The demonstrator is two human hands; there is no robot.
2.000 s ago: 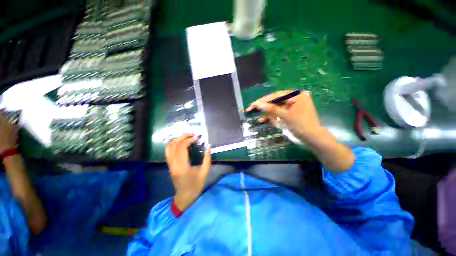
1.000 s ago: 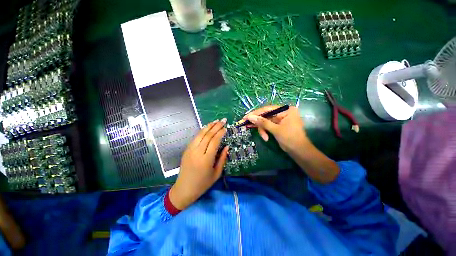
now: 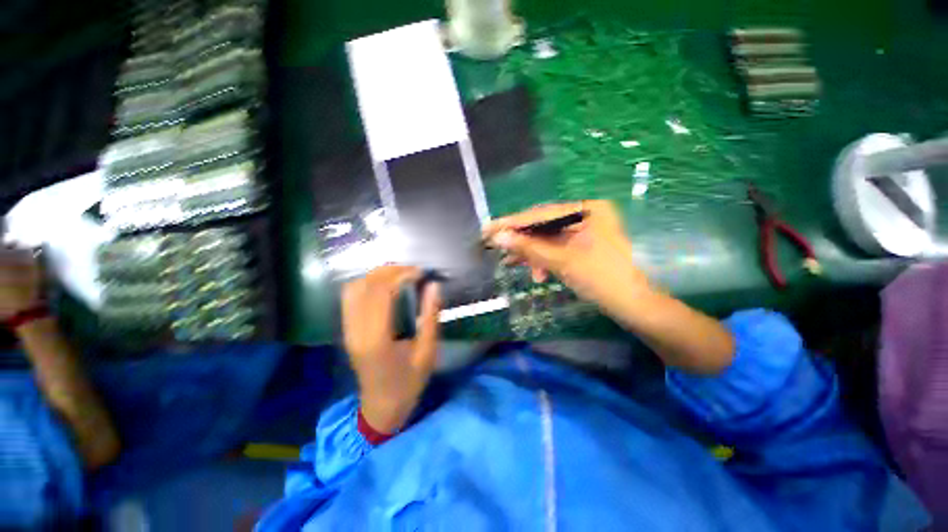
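Observation:
The picture is blurred. My right hand [image 3: 567, 249] holds the black tweezers [image 3: 556, 222] near the right edge of the adhesive sheet [image 3: 442, 197], which is white at the top and dark grey below. My left hand [image 3: 390, 333] is at the sheet's lower left, thumb and fingers apart, with a dark gap between them. I cannot tell if it holds anything. A circuit board panel [image 3: 532, 303] lies on the mat below my right hand, right of the sheet's lower end. Whether a small piece is at the tweezer tip is too blurred to tell.
Rows of panels [image 3: 182, 171] lie at left, with a small stack [image 3: 774, 71] at upper right. Green strips [image 3: 634, 114], a whitish post [image 3: 483, 26], a dark sheet [image 3: 504, 130], red-handled pliers [image 3: 780, 241] and a white fan base [image 3: 884, 197] are around. Another person's arm [image 3: 57, 364] is at left.
The view has shifted, bringing the neighbour's arm back in. My left hand has moved off the panel to the sheet's lower left. My right hand with the tweezers has moved to the sheet's right edge.

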